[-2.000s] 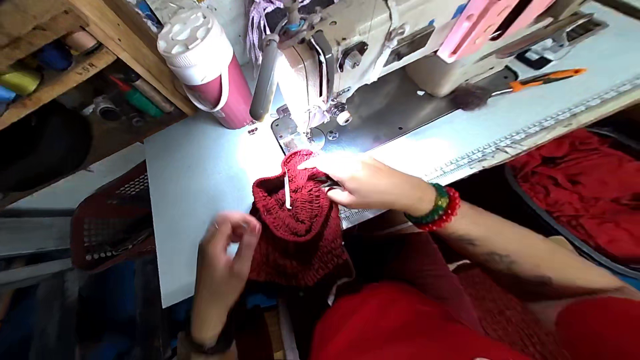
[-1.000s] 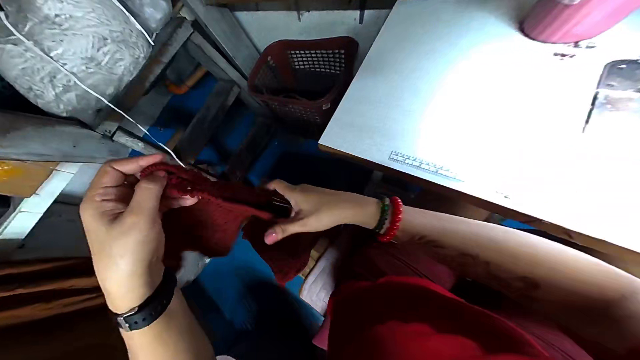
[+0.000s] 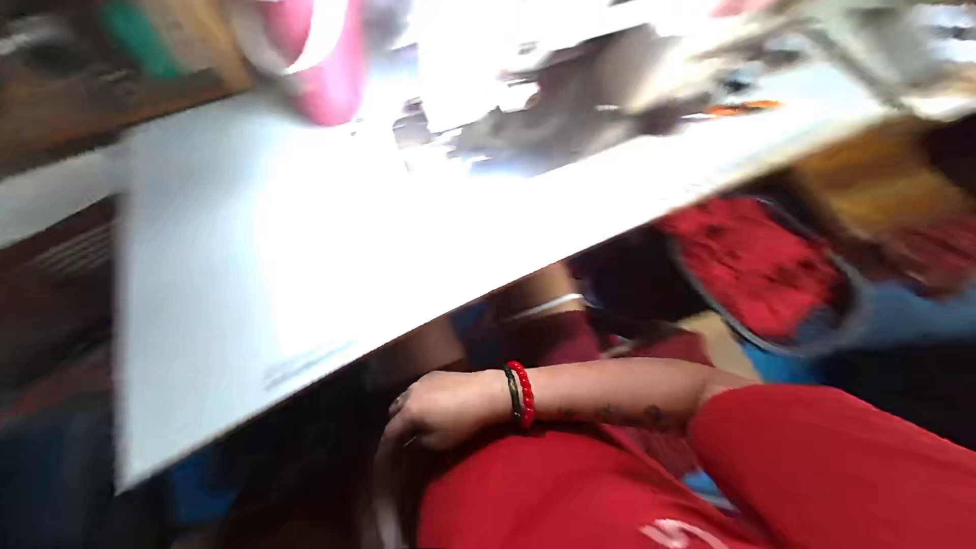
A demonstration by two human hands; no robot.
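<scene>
My right hand [image 3: 446,409], with red and dark green beaded bracelets at the wrist, is low at the centre, below the table's front edge and beside my red shirt. Its fingers are curled near something pale and blurred; whether they grip it cannot be told. My left hand is not in view, and neither is the dark red knitted piece. The sewing machine [image 3: 518,130], blurred and overexposed, stands on the white tabletop [image 3: 198,305].
A pink jug [image 3: 332,84] stands left of the machine. An orange-handled tool [image 3: 743,108] lies on the table at right. Below the table's edge, a container holds red fabric [image 3: 755,267]. Wooden shelving [image 3: 99,114] is at the upper left.
The dark red knitted piece, in my hands one second ago, is out of sight, as is my left hand. My right hand is now by my lap. The view has swung back to the machine.
</scene>
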